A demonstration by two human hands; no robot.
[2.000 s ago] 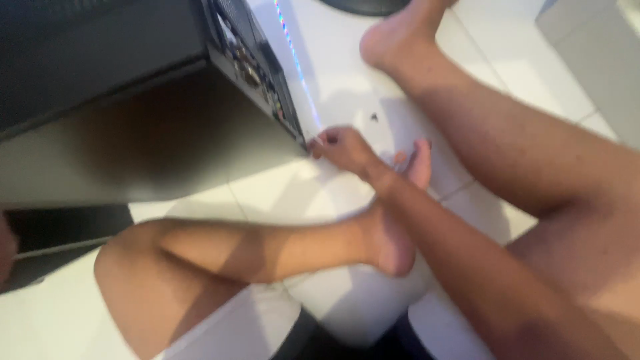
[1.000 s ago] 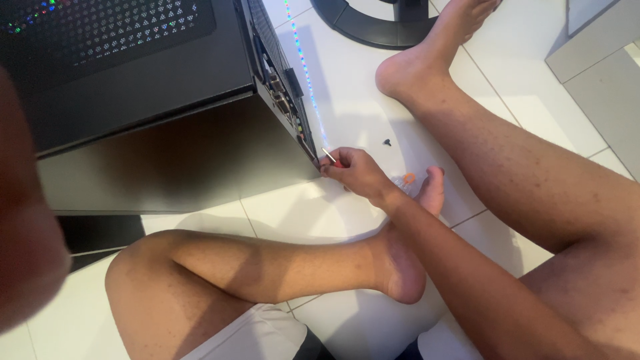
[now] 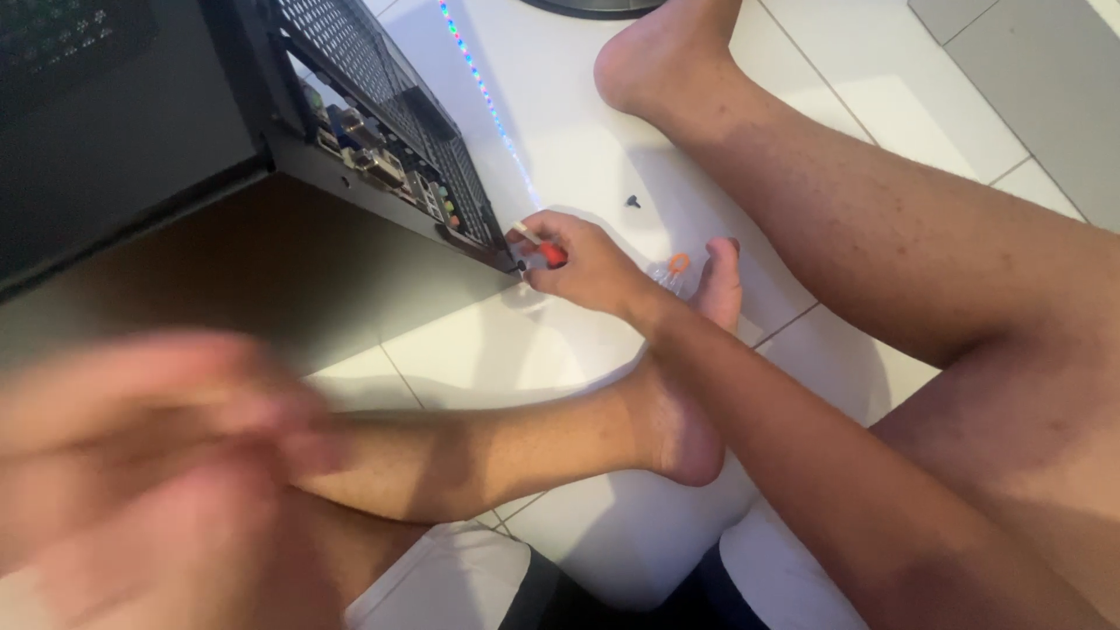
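Observation:
A black desktop computer case (image 3: 114, 149) stands at the left, its rear ports (image 3: 381, 166) and perforated rear panel facing right. At the case's lower rear corner, my right hand (image 3: 577, 262) holds a small screwdriver with a red part (image 3: 552, 254) between the fingers. A small dark screw (image 3: 521, 266) shows at that corner, beside the fingertips. Large and blurred, my left hand (image 3: 166, 472) is raised close to the camera at the lower left; whether anything is in it cannot be told. A dark thumbscrew (image 3: 633, 202) lies on the white floor.
My bare legs (image 3: 840, 201) spread across the white tiled floor (image 3: 569, 525). A clear plastic bag with an orange ring (image 3: 678, 263) lies by my foot. A lit multicoloured LED strip (image 3: 486, 96) runs behind the case. At the top is a round black base (image 3: 595, 9).
My left hand has come further into view at the lower left. My right hand has stayed at the case's rear corner with the screwdriver.

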